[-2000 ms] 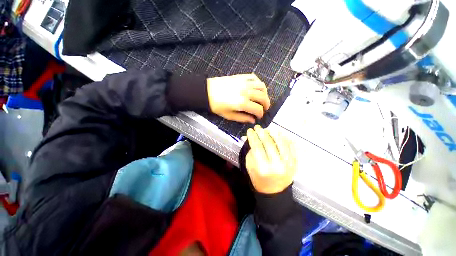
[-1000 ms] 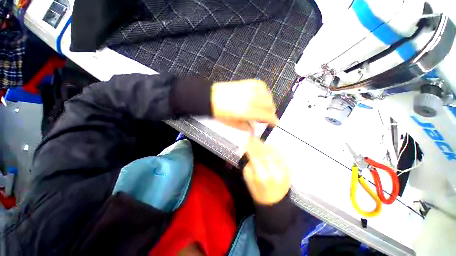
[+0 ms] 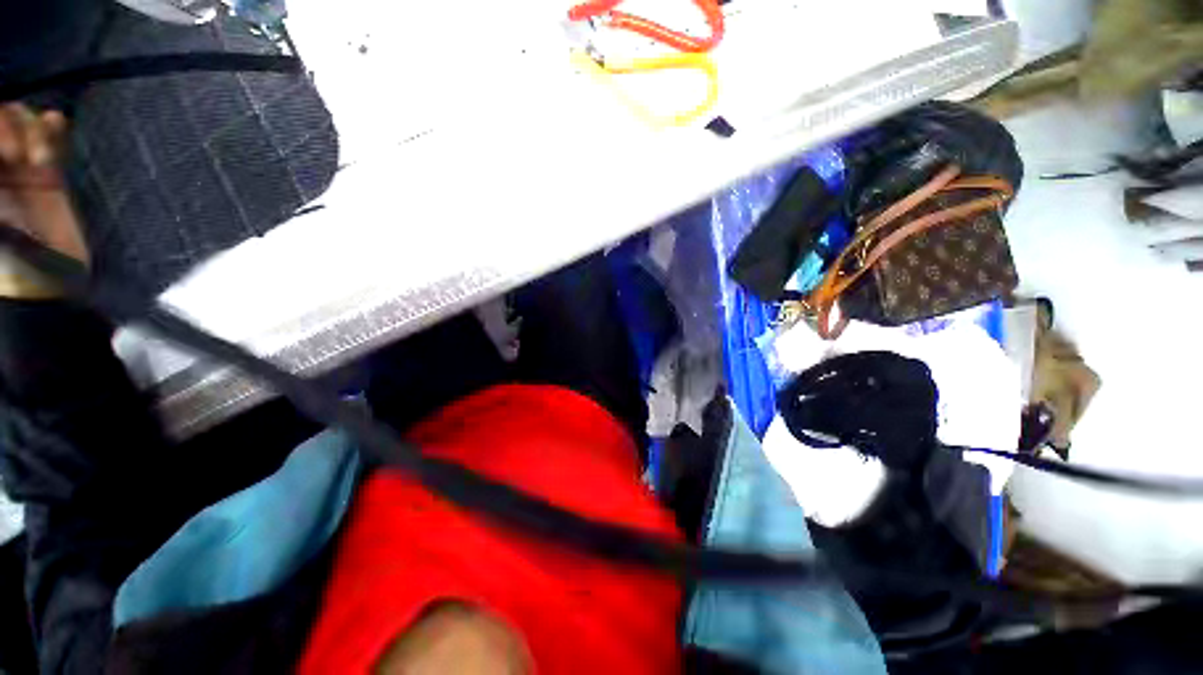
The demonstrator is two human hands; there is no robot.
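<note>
A long black tape (image 3: pixel 528 508), blurred, stretches across the view from the left edge, over my lap, to the right edge. Checked dark fabric (image 3: pixel 198 158) lies on the white table at upper left, with a black strip (image 3: pixel 172 63) across it. My left hand (image 3: pixel 42 185) is at the far left edge, partly cut off and blurred, beside the fabric; its grip is unclear. My right hand is not in view. A coil of black tape or cord (image 3: pixel 864 396) lies on white material at the right, and a thin black strand runs rightward from near it.
Scissors with red and yellow handles (image 3: pixel 673 86) lie on the white table (image 3: pixel 462 158), cut off by the top edge. Below the table at right, a blue container (image 3: pixel 995 528) holds a brown patterned handbag (image 3: pixel 943 264), a black bag (image 3: pixel 970 139) and dark cloth.
The view has swung right, bringing the handbag and coil into sight. The sewing machine head has mostly left the picture. My hands have parted, and the long black tape now crosses the view.
</note>
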